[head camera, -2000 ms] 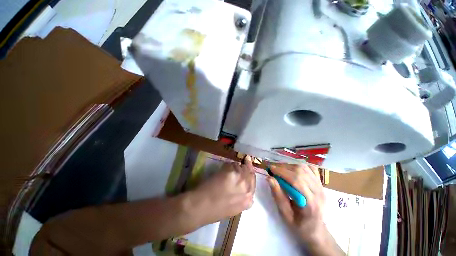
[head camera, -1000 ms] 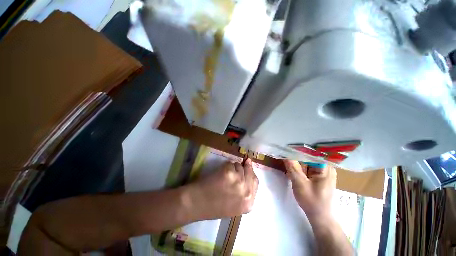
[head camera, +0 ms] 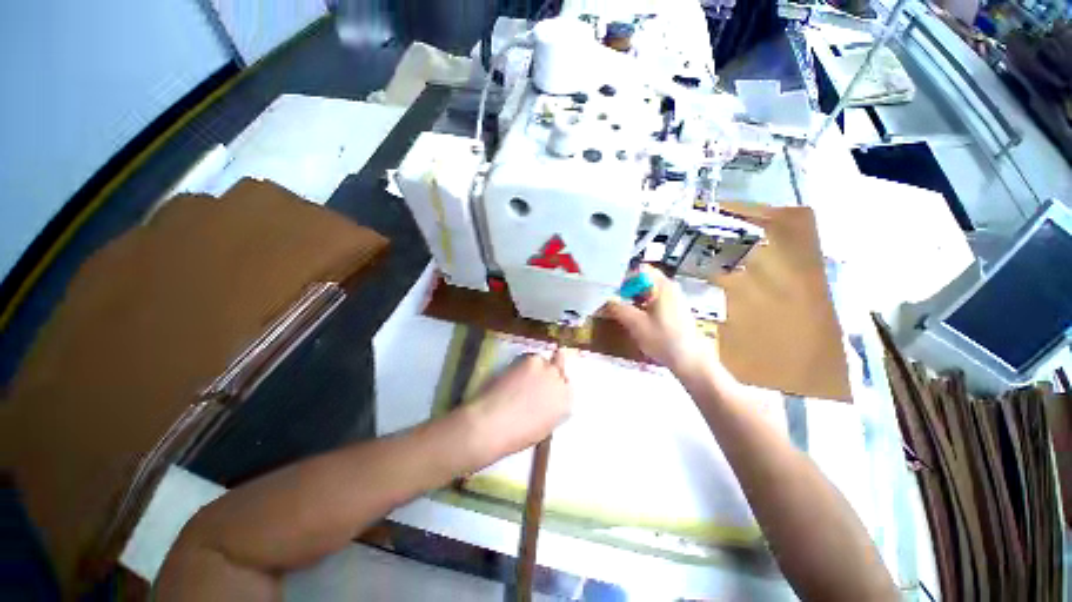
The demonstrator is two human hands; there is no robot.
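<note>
A brown bag panel (head camera: 785,308) lies under the white sewing machine head (head camera: 562,223), its edge running across the white template board (head camera: 641,441). My left hand (head camera: 526,400) pinches the upper end of a narrow brown handle strap (head camera: 535,500) just below the head; the strap runs down toward me over the board's front edge. My right hand (head camera: 661,315) holds the teal awl (head camera: 636,286) at the right of the head, by the panel. The awl's point is hidden.
A panel stack (head camera: 235,276) lies on the dark surface at left. A strap bundle (head camera: 987,470) is at right, below the control panel (head camera: 1013,292). Yellow and black tape borders the board. A yellow-lined floor edge shows at upper left.
The camera view has pulled back from the machine head. My right hand has moved up along the head's right side with the awl. My left hand stays at the strap end.
</note>
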